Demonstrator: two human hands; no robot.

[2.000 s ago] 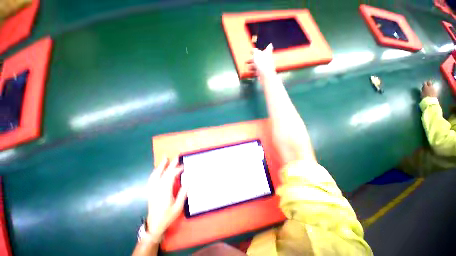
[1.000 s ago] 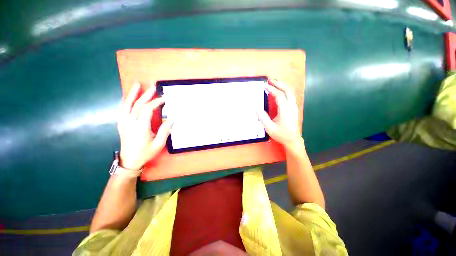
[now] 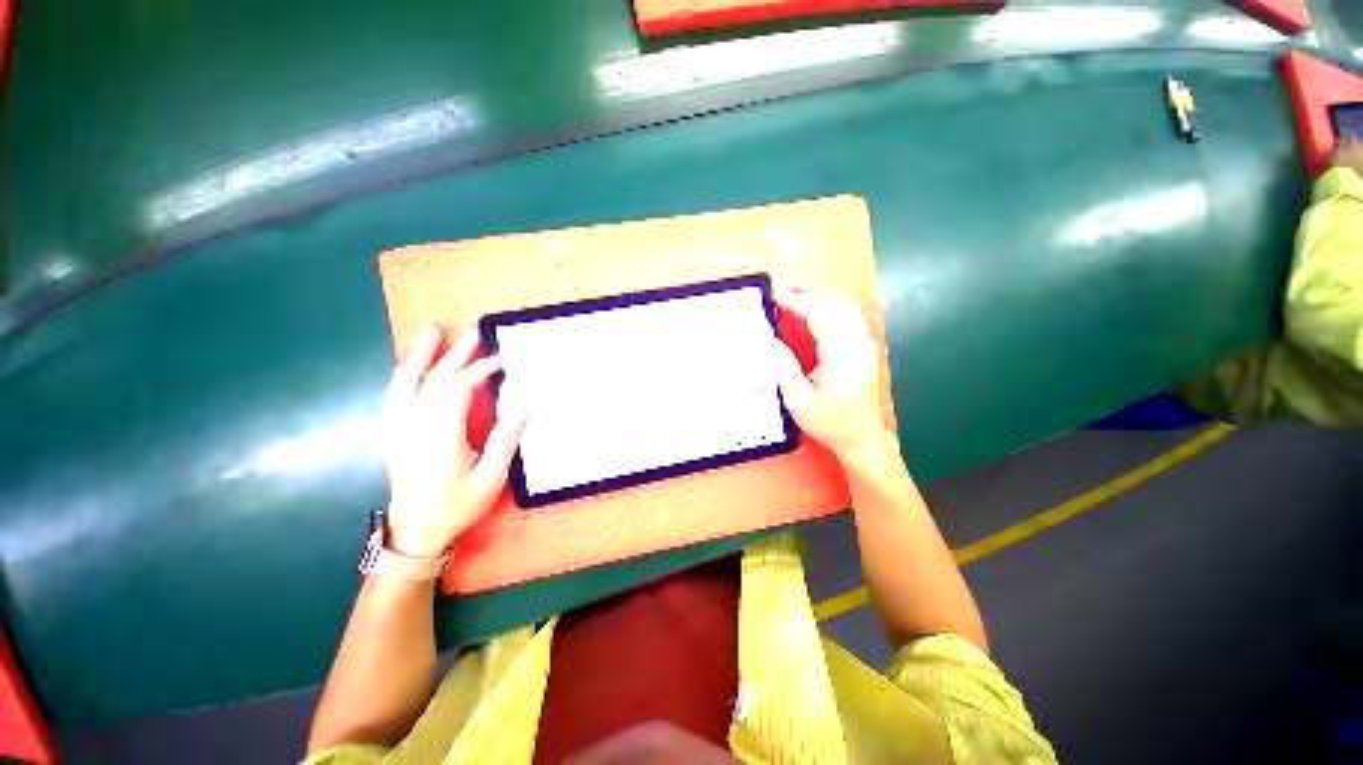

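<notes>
A tablet (image 3: 643, 392) with a black border and a lit white screen lies on an orange-red foam pad (image 3: 643, 247). My left hand (image 3: 441, 434), with a wristwatch, is at the tablet's left edge, fingers spread, thumb over the screen's left side. My right hand (image 3: 834, 374) is at the right edge, thumb on the border near the screen, fingers at the upper right corner. Both hands rest around the tablet's sides, and the tablet stays flat on the pad.
The pad lies on a shiny green bench mat (image 3: 1031, 299). A small yellow-and-black item (image 3: 1182, 109) lies at the upper right. Another person's yellow sleeve (image 3: 1327, 277) is at the right by another pad (image 3: 1309, 97). More pads show at the top and left edges.
My right hand has come back from the far pad to the near tablet's right edge. My left hand stays at its left edge. The view has shifted since the earlier frames.
</notes>
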